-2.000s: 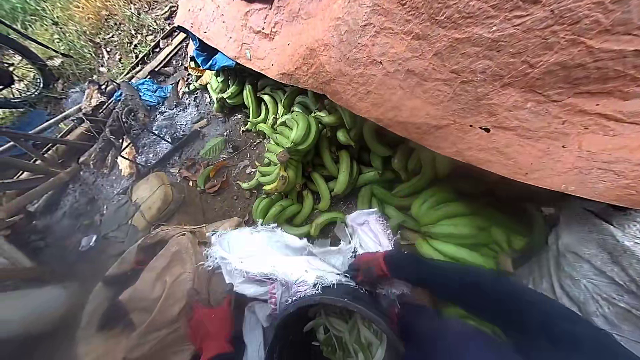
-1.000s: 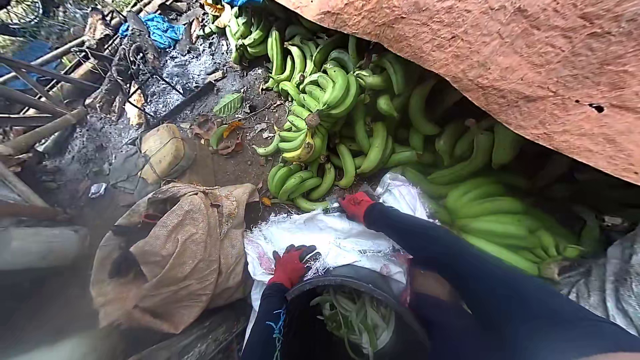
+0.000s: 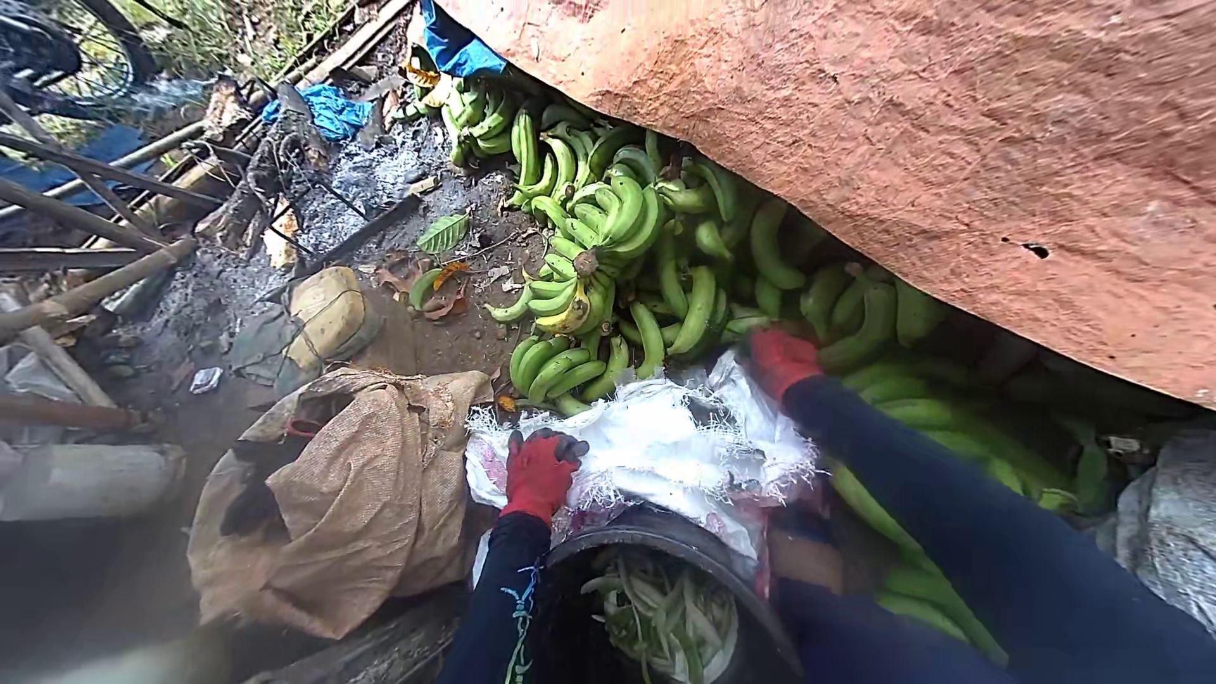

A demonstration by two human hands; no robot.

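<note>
A white woven plastic sack (image 3: 655, 442) with frayed edges lies spread against the far rim of a black bucket (image 3: 665, 532). My left hand (image 3: 543, 470), in a red glove with dark fingertips, is closed on the sack's left part. At the sack's upper right edge is my right hand (image 3: 781, 361), also red-gloved; it is blurred, and its fingers and any hold are unclear. Pale and green peels (image 3: 670, 613) lie inside the bucket. Bunches of green bananas (image 3: 617, 228) are heaped just beyond the sack, one fruit partly yellow.
An orange-brown tarp (image 3: 902, 142) overhangs the bananas. A brown woven sack (image 3: 370, 503) lies left of the bucket, near a yellowish plastic jug (image 3: 326, 313). Wooden poles (image 3: 104, 285) and ash are at the left, a wheel (image 3: 104, 52) at the upper left, and a grey sheet (image 3: 1173, 513) at the right.
My right hand has moved away from my left hand, up and to the right along the sack's far side. The white sack's far edge is spread wider than a second ago.
</note>
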